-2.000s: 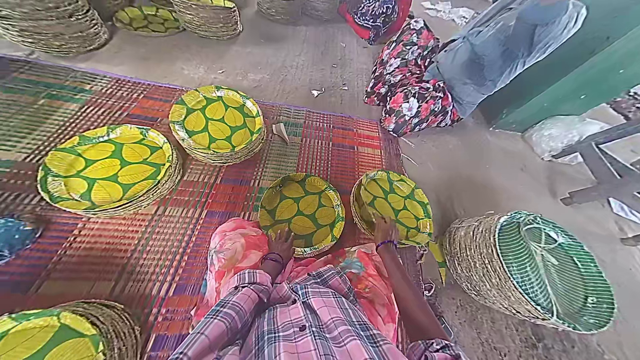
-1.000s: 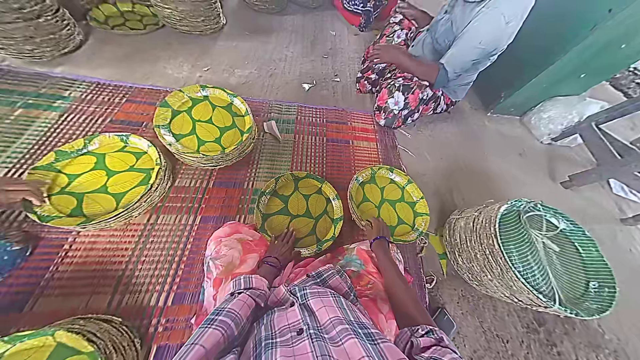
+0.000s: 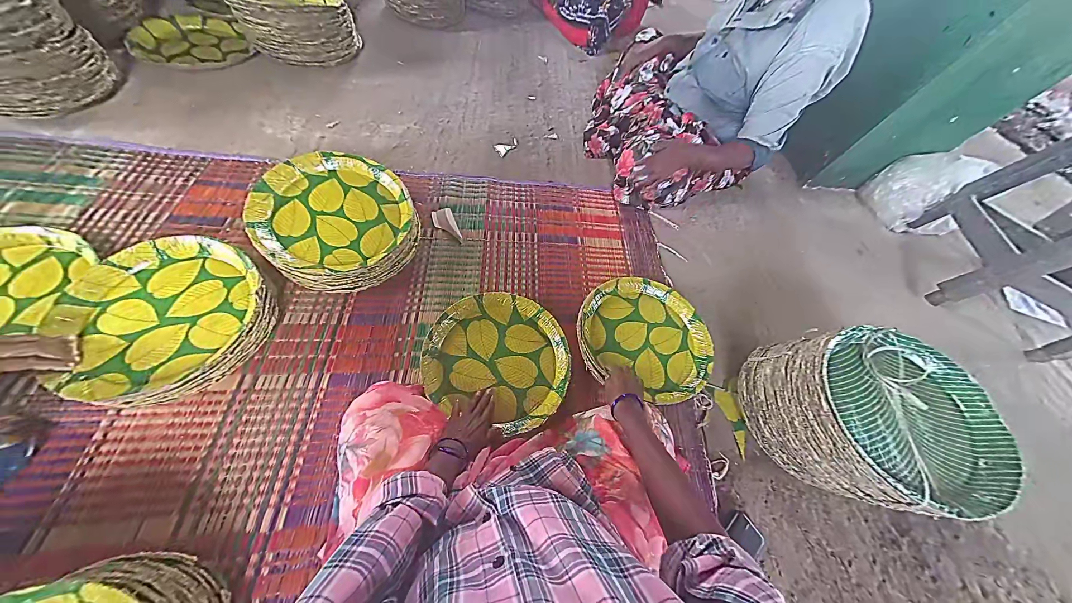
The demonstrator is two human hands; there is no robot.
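Note:
My left hand lies with its fingers spread on the near edge of a round leaf-patterned plate, close to my lap. My right hand touches the near left part of a small stack of similar plates to the right; its fingers are partly hidden, so its grip is unclear. Both plates are green with yellow leaves. Beyond them on the left stands a taller stack of such plates with rough fibre-like sides.
A woven mat lies under the plates. At left, another person's hand is at a plate stack. A tied stack of plates lies tilted at right. A person sits beyond the mat; a wooden frame stands far right.
At the left, another person's hand has come into view, and a further leaf-patterned plate now shows beside the stack there. My hands stay at about the same places on the plates.

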